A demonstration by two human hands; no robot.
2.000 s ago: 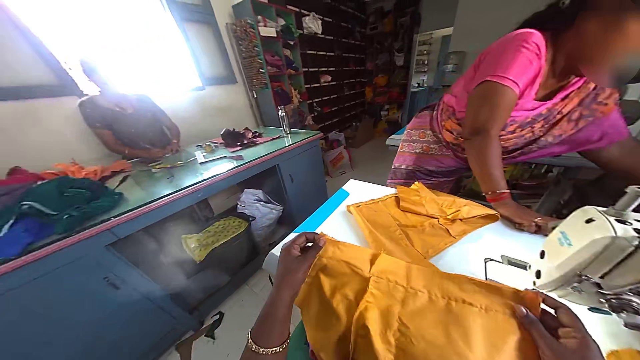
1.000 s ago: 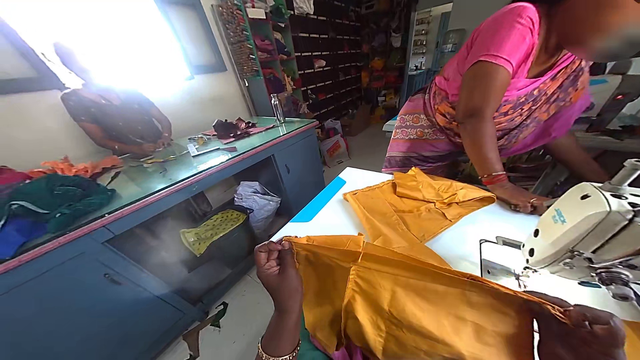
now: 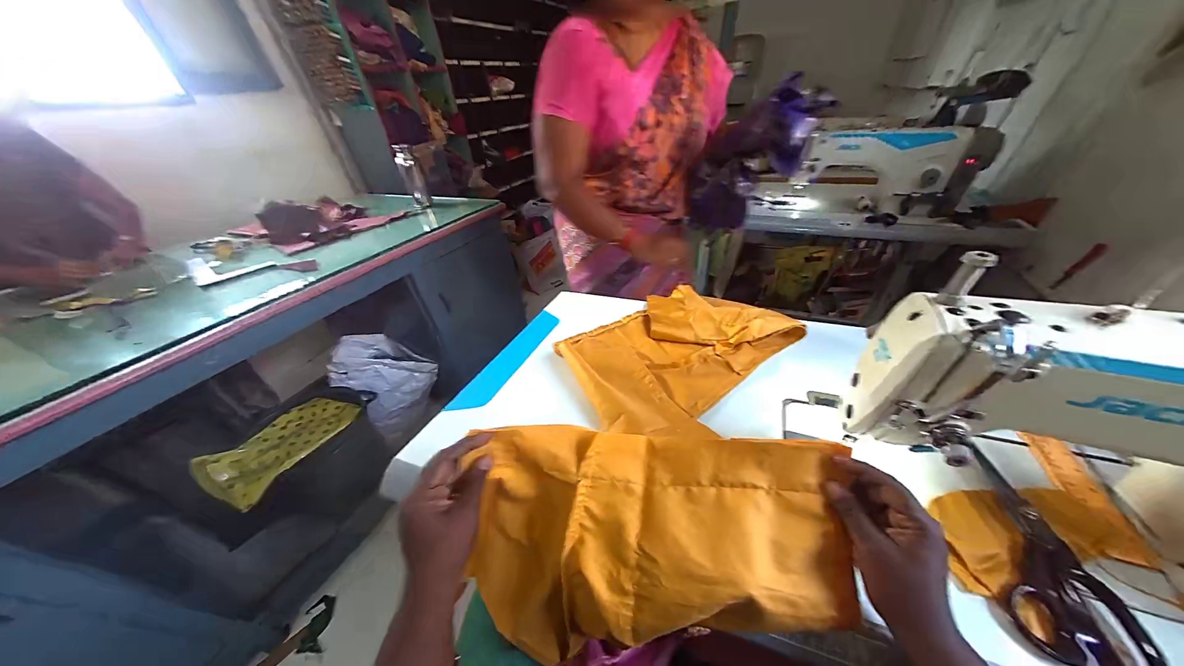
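A mustard-yellow sewn cloth (image 3: 703, 536) is stretched between my two hands over the front edge of the white sewing table (image 3: 518, 407). My left hand (image 3: 449, 509) pinches its upper left corner, and my right hand (image 3: 883, 527) grips its upper right edge. Seams run down and across the cloth. More yellow fabric (image 3: 694, 351) lies bunched on the table behind it. To the right of my right hand stands a white industrial sewing machine (image 3: 999, 370), with dark-handled scissors (image 3: 1045, 546) lying below its arm on yellow cloth pieces (image 3: 980, 536).
A glass-topped counter (image 3: 351, 268) with fabric scraps (image 3: 305, 222) and a steel bottle (image 3: 412, 176) runs along the left, a blurred person behind it. Another person (image 3: 638, 157) stands beyond my table near a second sewing machine (image 3: 888, 166). A yellow bag (image 3: 277, 449) sits under the counter.
The person in pink has straightened up from leaning over beside my table and now stands farther left, by dark purple cloth. My hands still hold the yellow cloth. The view has turned right.
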